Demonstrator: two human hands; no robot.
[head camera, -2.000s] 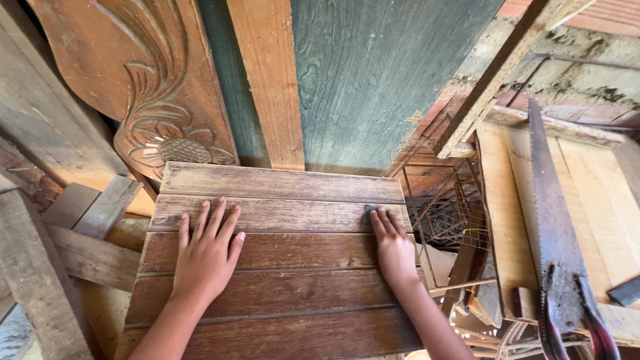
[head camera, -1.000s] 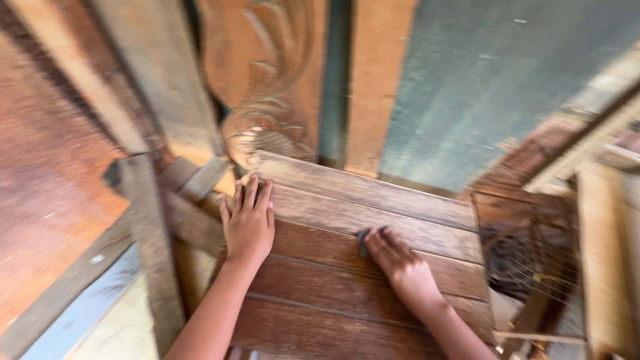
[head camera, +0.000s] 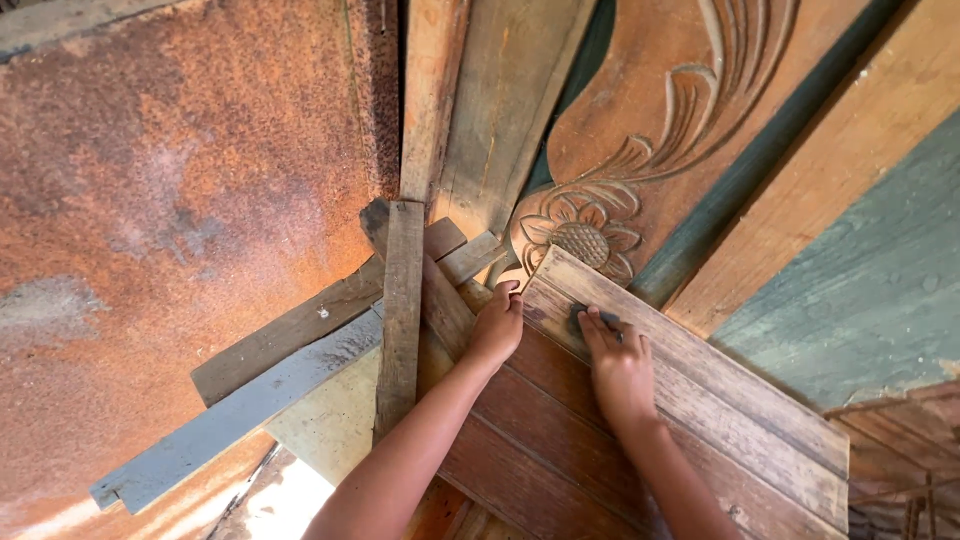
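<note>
A slatted wooden panel (head camera: 555, 420) lies under my hands, pale and worn on its far slats and dark reddish brown on the nearer ones. My right hand (head camera: 621, 360) presses a small dark pad, perhaps sandpaper (head camera: 592, 318), flat on the pale slats close to the panel's left end. My left hand (head camera: 496, 326) grips the panel's left edge near the far corner, with the fingers curled at the rim. The underside of the pad and part of the left fingers are hidden.
Behind the panel lean a carved wooden board (head camera: 622, 150) with a flower, an orange-brown plank (head camera: 817, 172) and a green board (head camera: 862, 285). Stacked offcuts (head camera: 401, 322) and a grey-painted board (head camera: 240, 420) lie left, beside a rusty metal sheet (head camera: 187, 187).
My right hand has moved with the pad from the panel's right side to its left end. My left hand lay flat on the slats and now holds the edge. The view has swung left.
</note>
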